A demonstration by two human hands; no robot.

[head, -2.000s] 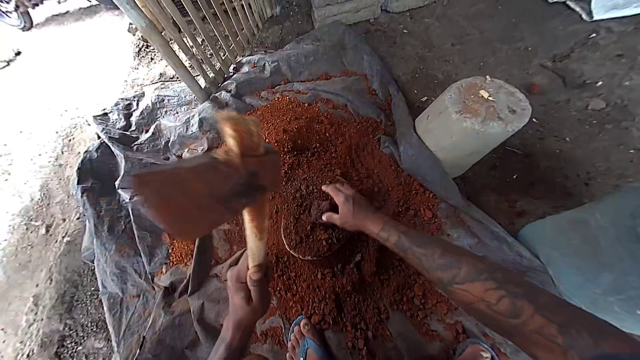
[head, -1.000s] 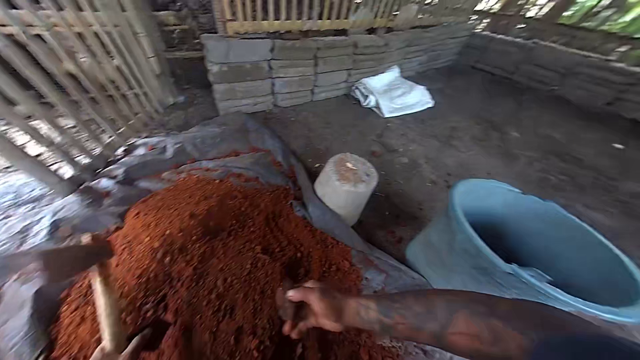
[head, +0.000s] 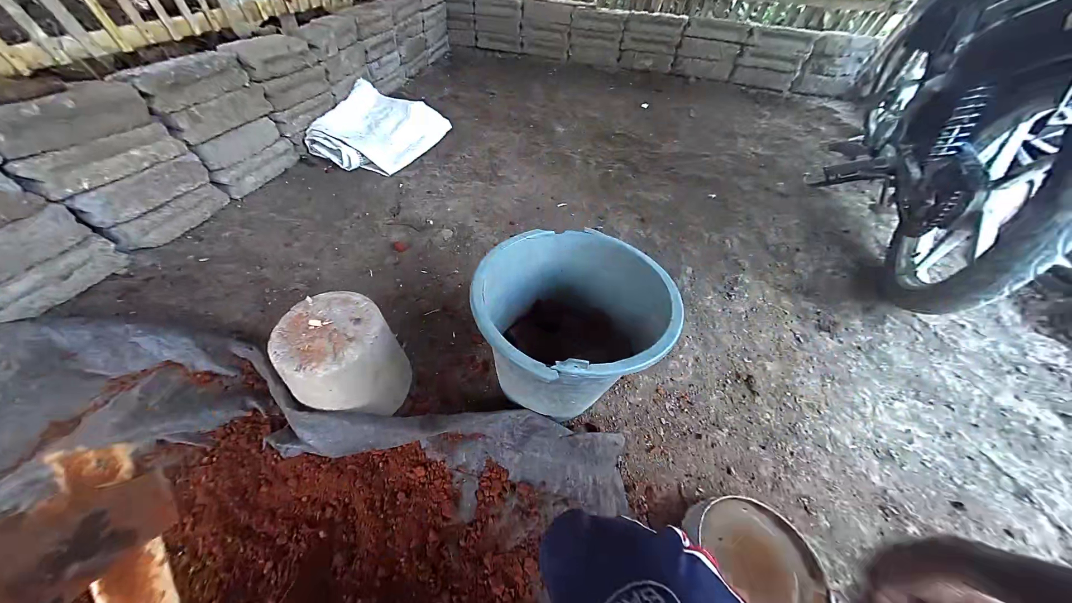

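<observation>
At the lower left, a blurred hoe head with its pale wooden handle hangs over reddish-brown soil; my left hand is out of frame. A blurred brown limb, possibly my right arm, enters at the bottom right, and its fingers cannot be made out. Left of it is a round container with a brown inside, partly behind navy cloth bearing writing. A blue plastic tub stands upright beyond the soil, with dark material in its bottom. The soil lies on a grey plastic sheet.
A concrete cylinder stands left of the tub. Stacked grey blocks line the left and back edges. Folded white sacking lies near the left stack, and a motorcycle stands on the right.
The view has swung far to the right, bringing the motorcycle and the inside of the blue tub into sight. My left hand, earlier on the hoe handle, has left the frame.
</observation>
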